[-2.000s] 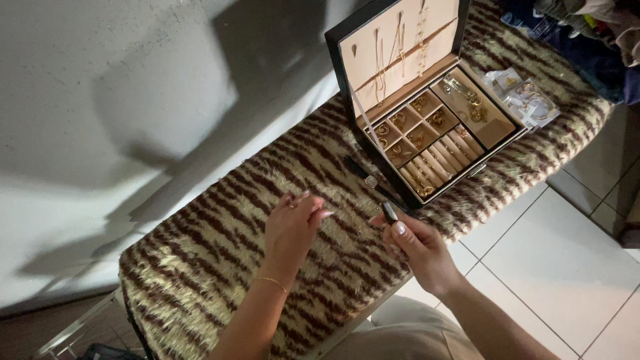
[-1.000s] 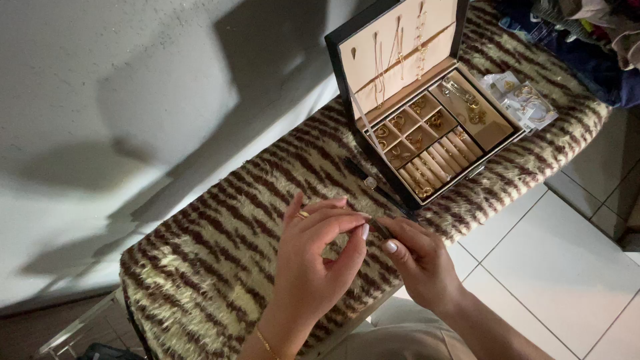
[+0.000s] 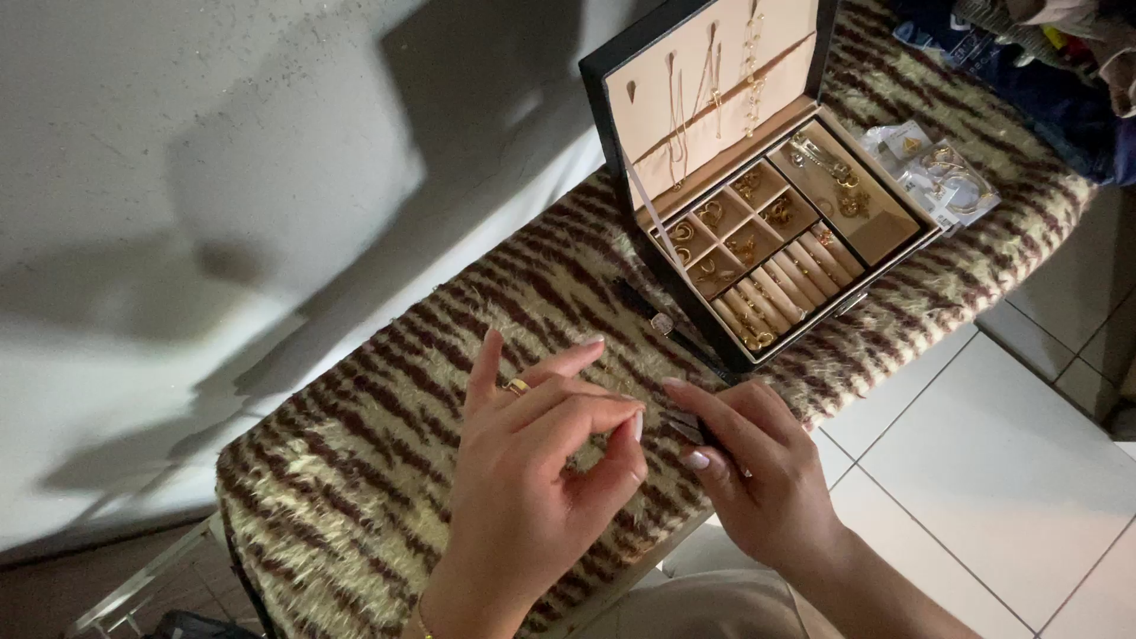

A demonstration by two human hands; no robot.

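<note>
My left hand (image 3: 550, 453) is over the striped plush cover, thumb and index fingertips pinched together; whether something tiny is between them I cannot tell. A gold ring (image 3: 516, 386) is on one of its fingers. Close by on the right, my right hand (image 3: 763, 461) holds a small dark object (image 3: 708, 433), mostly hidden by the fingers. Beyond the hands stands an open black jewelry box (image 3: 741, 351), with necklaces (image 3: 679, 133) hanging in its lid, earrings (image 3: 712, 213) in small compartments, and rings (image 3: 754, 321) in padded rolls. A wristwatch (image 3: 662, 324) with a black strap lies beside the box.
Small plastic bags of jewelry (image 3: 954, 182) lie right of the box. A pile of clothes (image 3: 1047, 71) is at the far right end of the striped plush cover (image 3: 355, 444). A grey wall (image 3: 222, 133) borders the left side, and white floor tiles (image 3: 1003, 435) show at the right.
My left hand has moved right, toward my right hand, since the first frame. One second ago the fingertips of both hands were close together; now a gap shows between them.
</note>
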